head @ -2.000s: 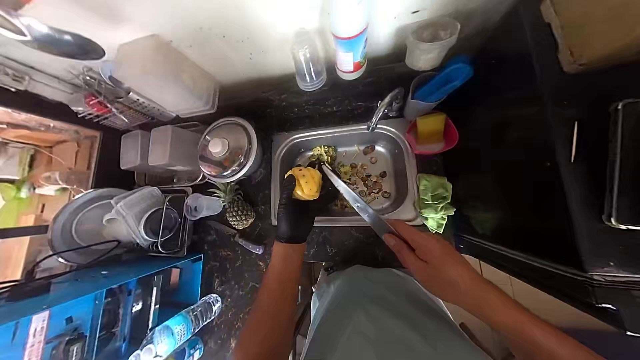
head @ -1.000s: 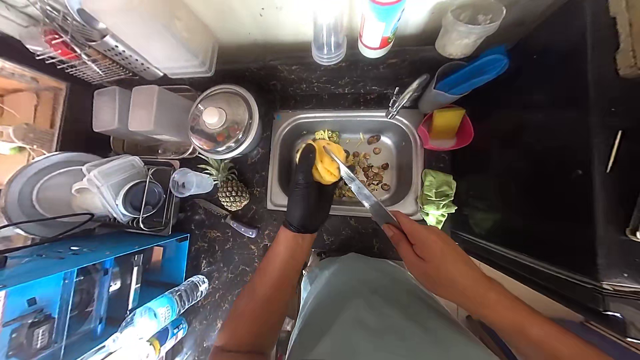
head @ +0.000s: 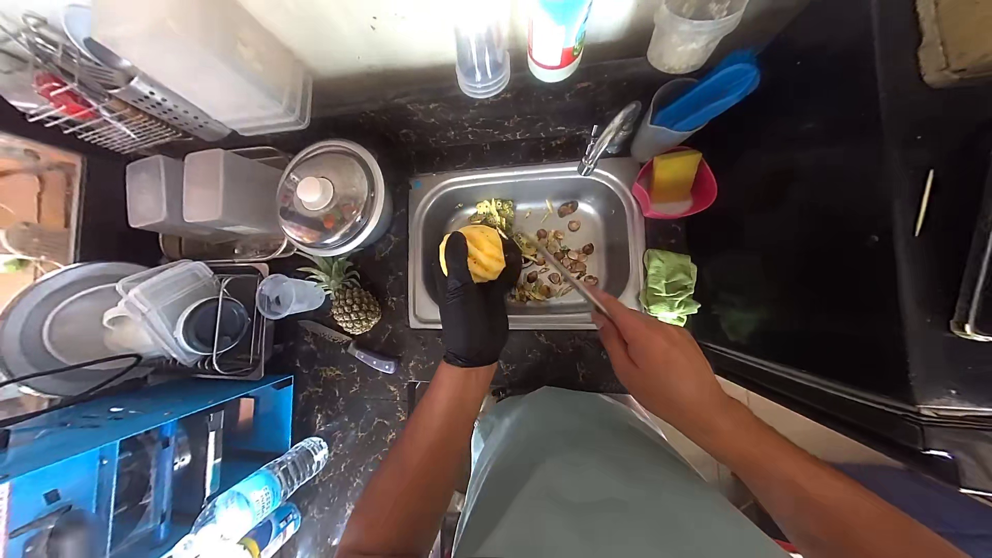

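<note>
My left hand (head: pixel 474 306), in a black glove, holds a peeled pineapple (head: pixel 484 253) with spiral grooves over the left part of a steel sink (head: pixel 527 319). My bare right hand (head: pixel 659 353) is closed on a knife, its handle hidden in the fist. The knife blade (head: pixel 570 277) points up and left over the sink, its tip a little right of the fruit and apart from it. Pineapple peel (head: pixel 494 211) lies in the basin behind the fruit. Many round brown scraps (head: pixel 573 260) are scattered to the right under the blade.
A whole pineapple (head: pixel 355 308) and a second knife (head: pixel 373 357) lie left of the sink, near a lidded pot (head: pixel 333 198). A faucet (head: pixel 610 138) rises behind. At right are a pink bowl (head: pixel 707 186) with a sponge (head: pixel 674 175) and a green cloth (head: pixel 669 285).
The knife blade, against the fruit one second ago, is now apart from it, to the right. The peeled pineapple has been turned in my left hand. The view has come nearer.
</note>
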